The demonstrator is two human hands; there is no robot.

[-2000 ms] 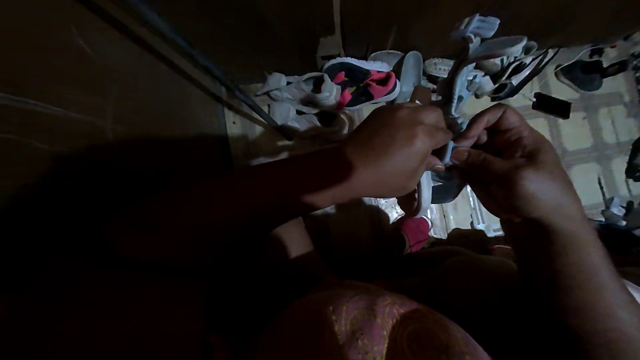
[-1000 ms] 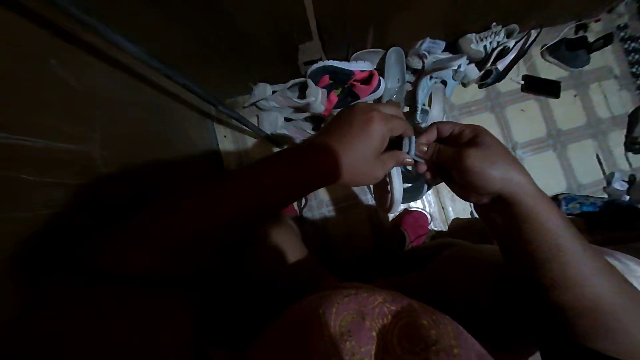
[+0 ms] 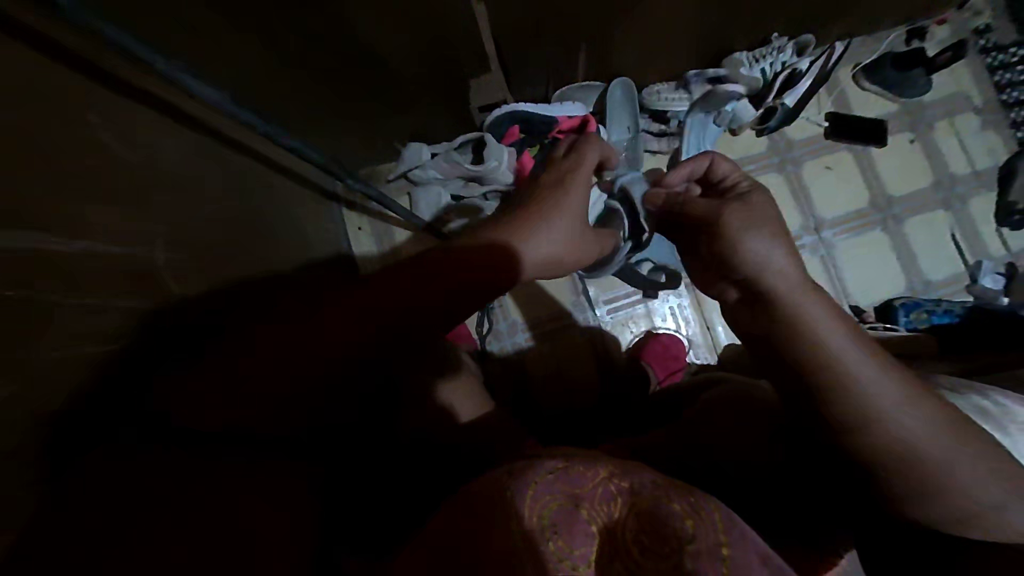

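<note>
Between my hands is a grey strapped sandal (image 3: 632, 196), dimly lit. My left hand (image 3: 564, 212) grips its left side, with the thumb at the lower edge and fingers at the top. The fingertips of my right hand (image 3: 720, 216) pinch a strap at its right side. A dark strap (image 3: 650, 276) hangs below, over the tiled floor. Just beyond my left hand lies a dark and pink sneaker (image 3: 532, 128). A grey slide sandal (image 3: 622, 120) lies past the held sandal. My fingers hide part of the sandal.
White shoes (image 3: 464, 164) lie at the left by a dark pole (image 3: 320, 164). More shoes (image 3: 772, 64) line the back wall. A black phone-like object (image 3: 856, 130) and a dark shoe (image 3: 892, 76) rest on the tiled floor (image 3: 864, 192). Below is a pink sock (image 3: 662, 356).
My left hand has spread from a close pinch to a wider grip on the sandal. A strap stretched between my hands two seconds ago; now the sandal's straps are bunched between them.
</note>
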